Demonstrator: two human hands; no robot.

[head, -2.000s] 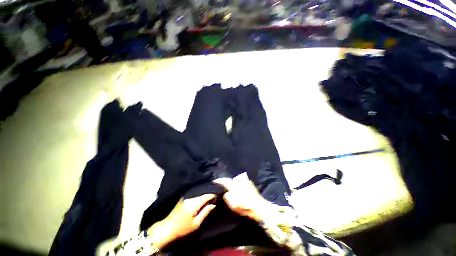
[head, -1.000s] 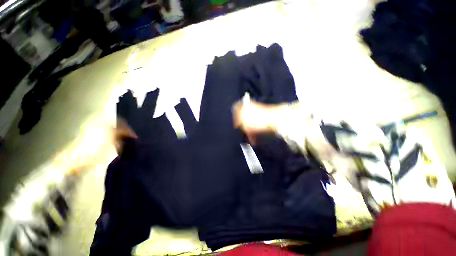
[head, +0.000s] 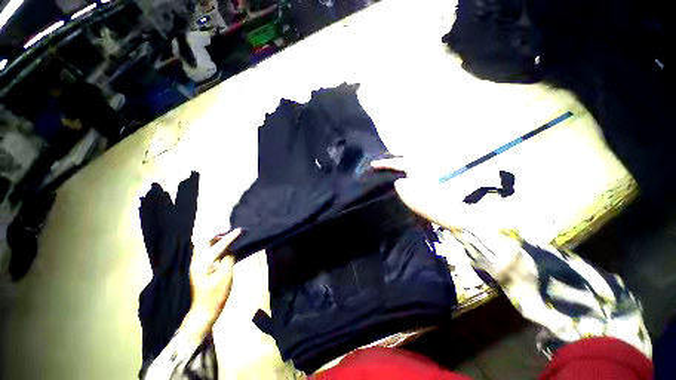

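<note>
A pair of black trousers (head: 296,208) is held by its near edge, raised over the stack. My left hand (head: 215,271) pinches its left corner. My right hand (head: 415,197) grips its right side, fingers partly over the cloth. Its far part lies over dark legs with jagged ends. Below it, the stack of trousers (head: 363,289) shows its waistband end nearest me and shinier pocket bags. Another black trouser piece (head: 167,252) lies to the left, partly behind my left forearm.
A blue measuring tape (head: 505,147) and a curled black strip (head: 491,188) lie right of the stack on the pale table (head: 415,52). A large dark pile (head: 496,44) is at the upper right. A person in white (head: 194,56) is in the background.
My hands have gone from together at the near cloth to apart, now holding the trousers' near edge. The waistband end of the stack shows below, and the left trouser piece lies separate.
</note>
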